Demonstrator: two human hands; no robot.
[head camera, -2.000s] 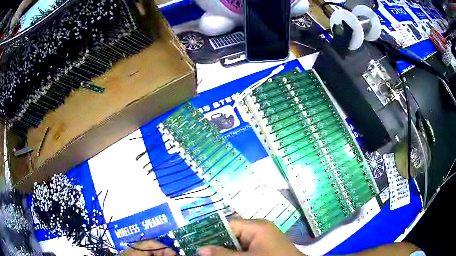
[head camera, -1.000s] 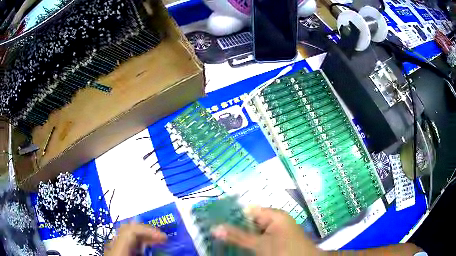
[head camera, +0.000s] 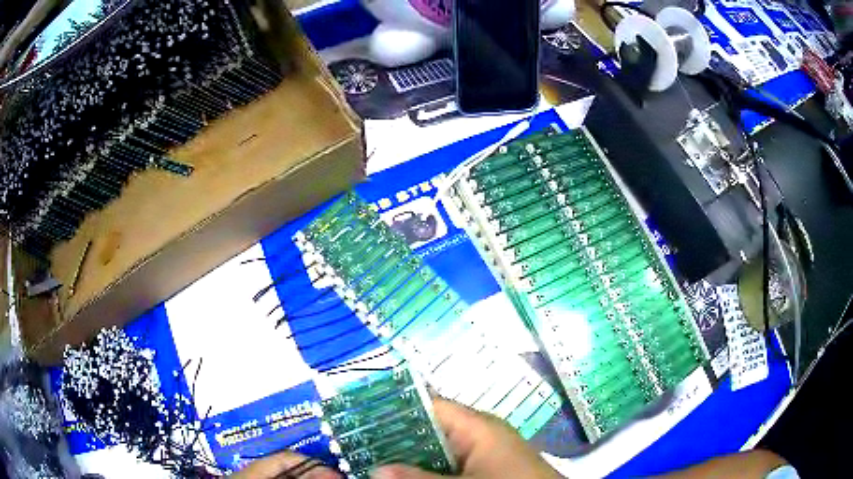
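Observation:
A green PCB panel (head camera: 383, 416) with a pale edge strip is at the bottom centre. My right hand (head camera: 486, 444) holds it by its right edge, thumb low on its face. My left hand (head camera: 285, 465) is at the bottom edge, mostly cut off, by the panel's lower left; dark wires show at its fingers, but its grip cannot be told. A wired panel (head camera: 402, 290) lies flat behind, black wires out to its left. Stacked PCB panels (head camera: 585, 271) lie to the right. A tangled bunch of black lead wires (head camera: 117, 388) with pale tips lies at lower left.
An open carton tray (head camera: 215, 206) with rows of wired boards stands upper left. A smartphone (head camera: 498, 56) stands at top centre before a white figure. White reels (head camera: 659, 49), a dark block (head camera: 655, 187), a metal fixture (head camera: 711, 150) and cables are at right.
Since one second ago, my left hand has moved down and right to the held panel's lower left. The blurred panel is now sharp and shows more of its face. The view has shifted slightly.

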